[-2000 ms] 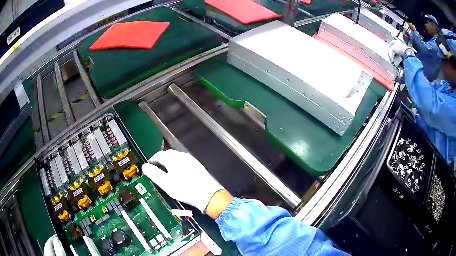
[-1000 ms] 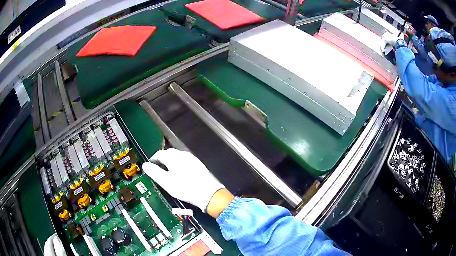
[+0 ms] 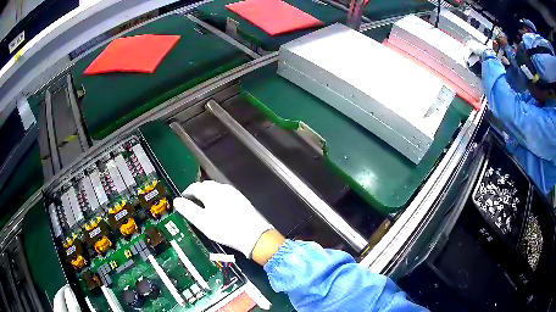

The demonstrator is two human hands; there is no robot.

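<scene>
An open power unit lies at the lower left, a shallow metal tray with a green circuit board. Yellow-and-black transformers sit in a row across it, with grey-white bars at its far end and narrow white strips nearer me. My right hand, in a white glove, holds the unit's right edge; its fingertips are at the rim. My left hand, also gloved, is at the unit's left edge, mostly cut off by the picture's bottom, so its fingers are hidden.
A silver-white metal housing stands on a dark green pallet ahead right. Steel rollers lie between. Red-orange foam pads lie on far pallets. Black parts bins hold small pieces at right. A person in blue works beyond.
The far pallets and their foam pads have moved left. The person in blue at the right has shifted the arm and leaned. My hands and the unit have barely moved.
</scene>
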